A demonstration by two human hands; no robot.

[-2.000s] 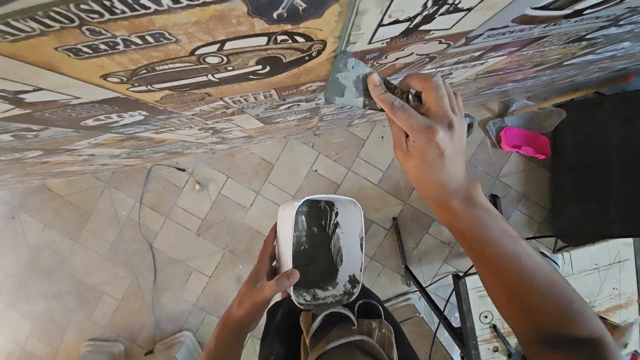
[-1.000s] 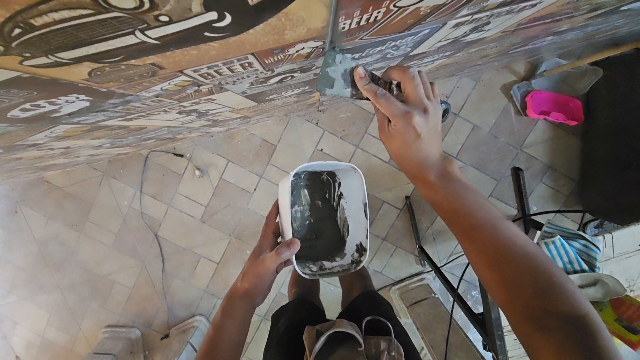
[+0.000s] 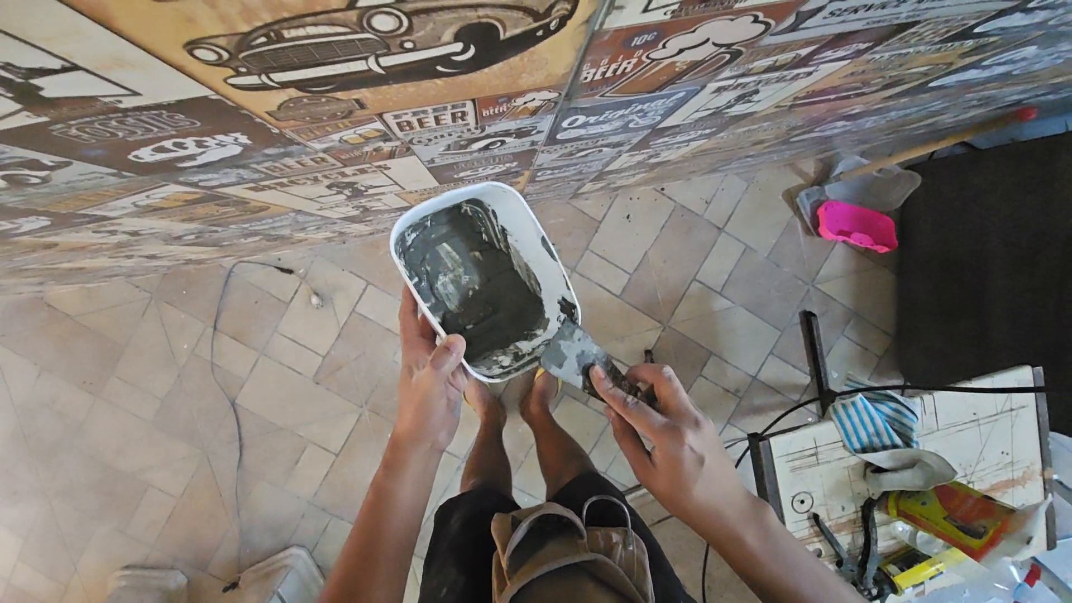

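My left hand [image 3: 431, 381] grips the near left side of a white plastic tub [image 3: 548, 272], thumb on its rim. Dark grey paste [image 3: 494, 306] coats the tub's bottom and walls. My right hand [image 3: 662, 427] holds a putty knife [image 3: 574, 356] by its dark handle; the paste-smeared blade is at the tub's near right rim. Beyond the tub stands the wall of printed tiles [image 3: 469, 138], showing a car and beer signs, with a narrow joint line [image 3: 578, 75] running down it.
At right, a worn white work table [image 3: 804, 469] bears a striped cloth [image 3: 875, 419], pliers [image 3: 863, 544] and packets. A pink tray [image 3: 856, 226] and a wooden stick [image 3: 938, 146] lie beyond it, near a dark panel [image 3: 988, 260]. A thin cable [image 3: 214, 360] crosses the tiled floor at left.
My right hand has brought the putty knife from the wall down to the tub's rim. The tub, in my left hand, has moved closer to the wall and tilted.
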